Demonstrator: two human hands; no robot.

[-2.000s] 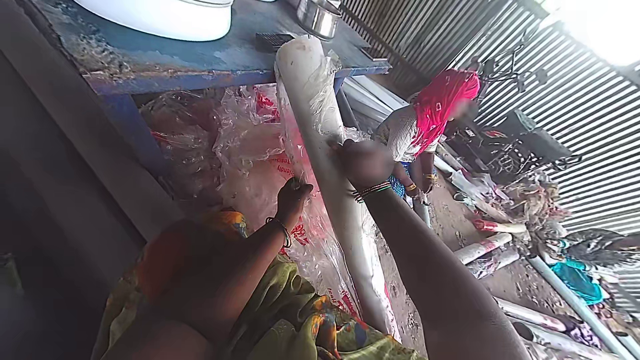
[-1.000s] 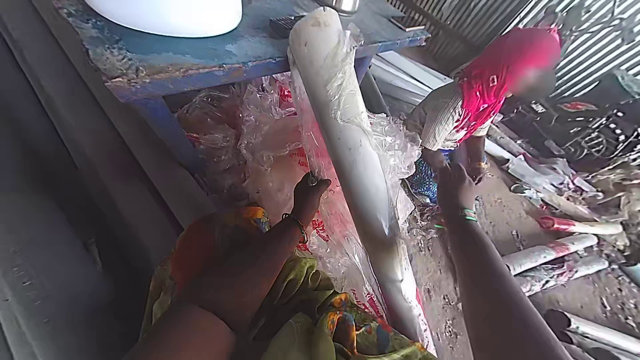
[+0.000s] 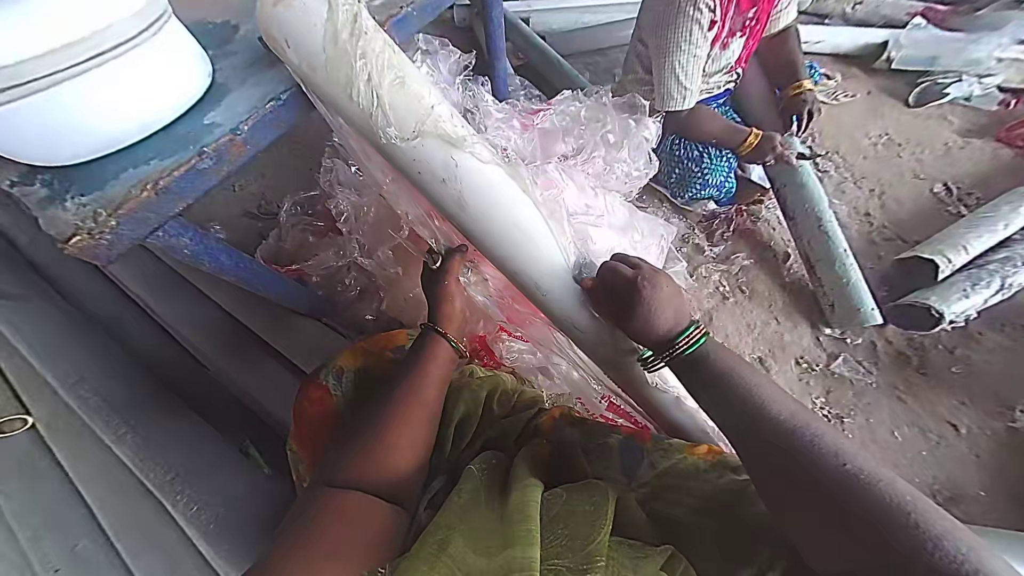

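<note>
A long white pipe (image 3: pixel 456 168) slants from the blue table at the upper left down towards my lap. Clear plastic film (image 3: pixel 400 96) clings around its upper part, and more film with red print hangs along its near side. My left hand (image 3: pixel 446 280) grips a fold of that film to the left of the pipe. My right hand (image 3: pixel 640 300), closed, is against the pipe's right side at a bit of film (image 3: pixel 586 268); whether a tool is in it cannot be seen. Crumpled clear film (image 3: pixel 576 144) lies behind the pipe.
A white container (image 3: pixel 104 88) stands on the blue table (image 3: pixel 200 160). Grey panels (image 3: pixel 144 400) lie at the lower left. A co-worker (image 3: pixel 688 72) sits at the upper right, hands on another pipe (image 3: pixel 824 240). More pipes (image 3: pixel 968 232) lie on the dirt floor at the right.
My right hand has come back from beside the co-worker to the pipe's right side. My left hand still holds the film. The view has shifted.
</note>
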